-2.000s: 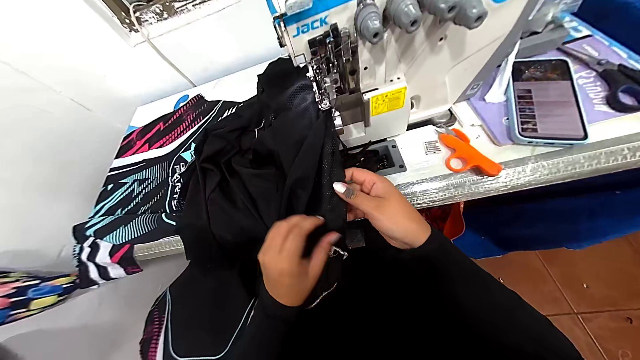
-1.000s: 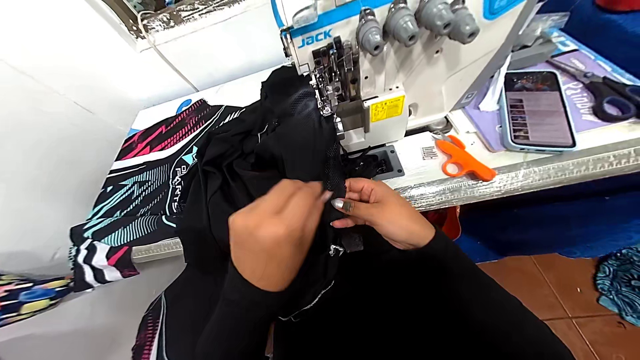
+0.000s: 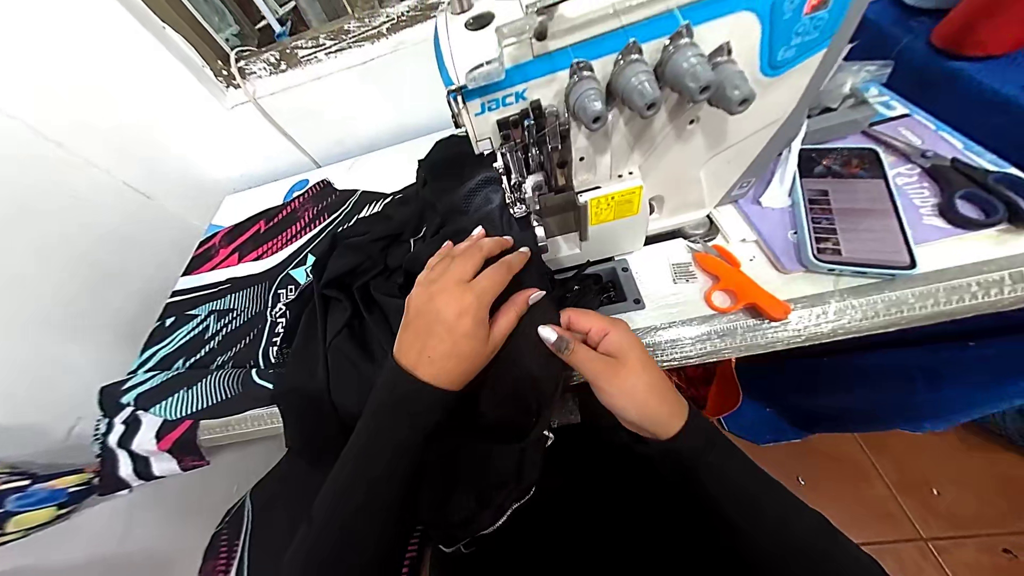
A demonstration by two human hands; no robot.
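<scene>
Black fabric (image 3: 360,296) lies bunched under the presser foot area of a white and blue Jack overlock sewing machine (image 3: 696,136) and hangs over the table's front edge. My left hand (image 3: 460,312) rests on the fabric with its fingers spread, just in front of the presser foot (image 3: 520,196). Lower right of it, my right hand (image 3: 616,364) pinches the fabric's right edge between thumb and index finger. Printed black, pink and turquoise cloth (image 3: 232,312) spreads over the table to the left.
Orange thread snips (image 3: 740,284) lie right of the machine's lower plate. Farther right are a phone (image 3: 854,208), a purple booklet (image 3: 928,192) and dark-handled scissors (image 3: 960,184). A white wall (image 3: 88,200) bounds the left. The table edge (image 3: 840,316) bears a measuring tape under clear film.
My left hand has moved up the fabric towards the presser foot and now lies flat, its fingers spread. My right hand remains at the fabric's right edge.
</scene>
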